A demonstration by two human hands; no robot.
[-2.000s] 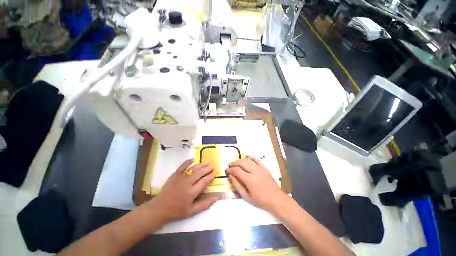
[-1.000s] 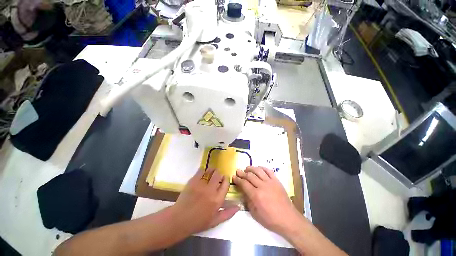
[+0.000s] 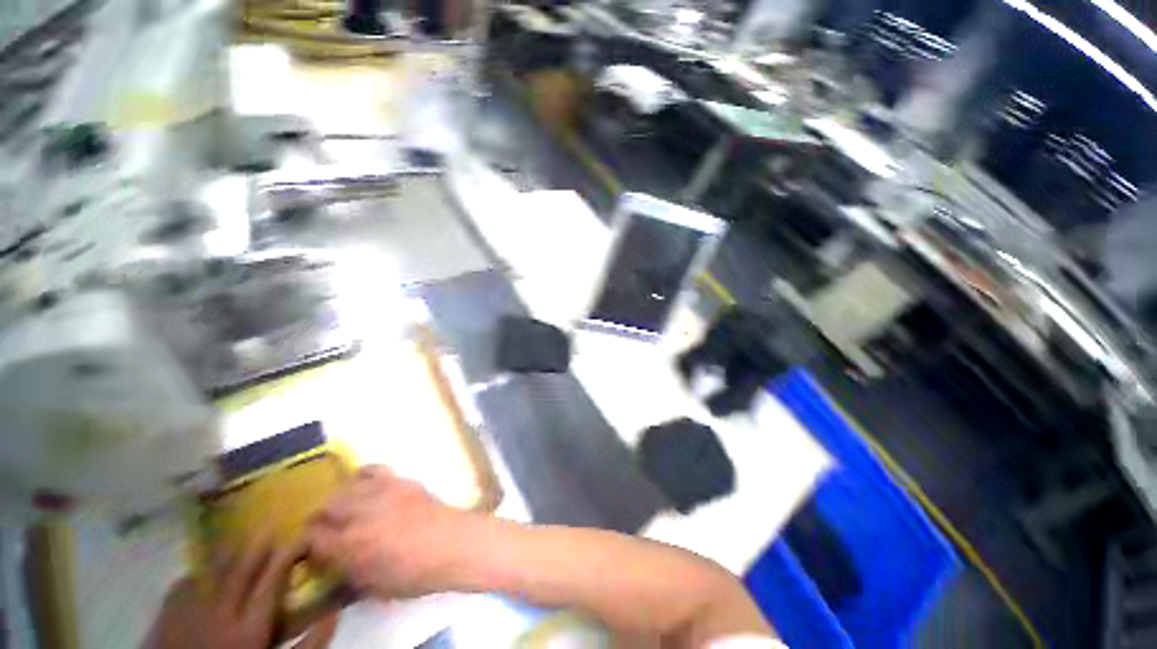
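The view is blurred. The yellow template flap (image 3: 273, 507) lies in the sewing template at the lower left, with a dark slot behind it. The template's brown border (image 3: 459, 425) shows on its right side. My left hand (image 3: 228, 602) is at the bottom left, partly cut off by the edge, with its fingers on the flap's front part. My right hand (image 3: 387, 533) rests on the flap's right front corner, fingers bent. Neither hand visibly grips anything. The machine head (image 3: 102, 406) stands close at the left, blurred.
A control screen (image 3: 653, 266) stands at the centre right. Black pieces lie beside the template (image 3: 530, 345) and at the table's right (image 3: 685, 463). Other black pieces (image 3: 730, 361) lie near the screen. A blue bin (image 3: 875, 539) stands at the lower right, beside the floor aisle.
The view has swung to the right, so the template, machine and hands now appear further left. The blue bin and more of the factory floor show. Both hands remain at the yellow flap.
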